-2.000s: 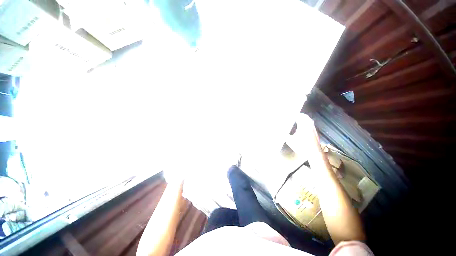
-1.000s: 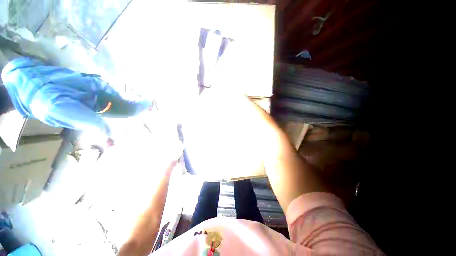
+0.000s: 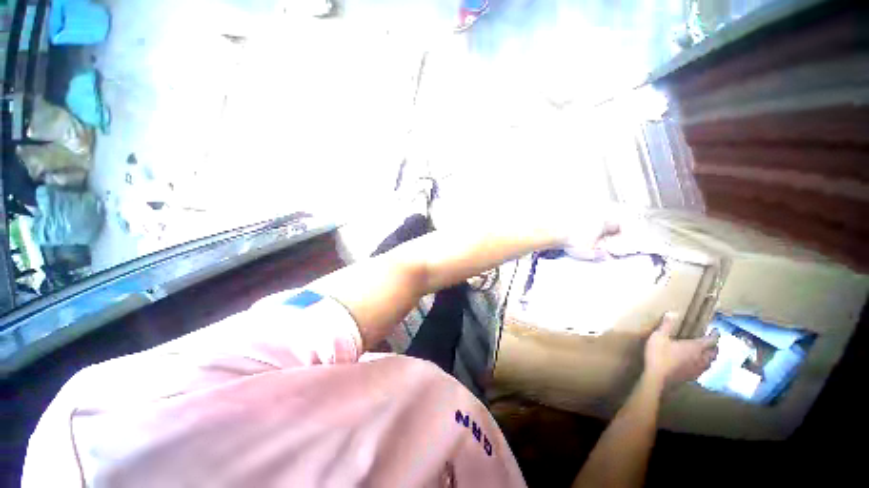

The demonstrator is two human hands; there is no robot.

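Note:
A brown cardboard carton is low in front of me, right of my legs, its upper part washed out by glare. My left hand is at its far top edge, fingers bent, partly lost in the glare. My right hand lies at its right side, thumb up on the edge and fingers bent over it. Beside it on the right is a larger cardboard piece or box with an opening showing blue and white contents.
A dark red-brown ribbed wall rises at the right. A metal bed edge runs along the left. Beyond it, bright ground holds bags and blue items at the far left. Ribbed metal floor shows near my legs.
My view has turned. The person in blue is out of view. My hands are now at the carton low on the right, and my left arm reaches across my body.

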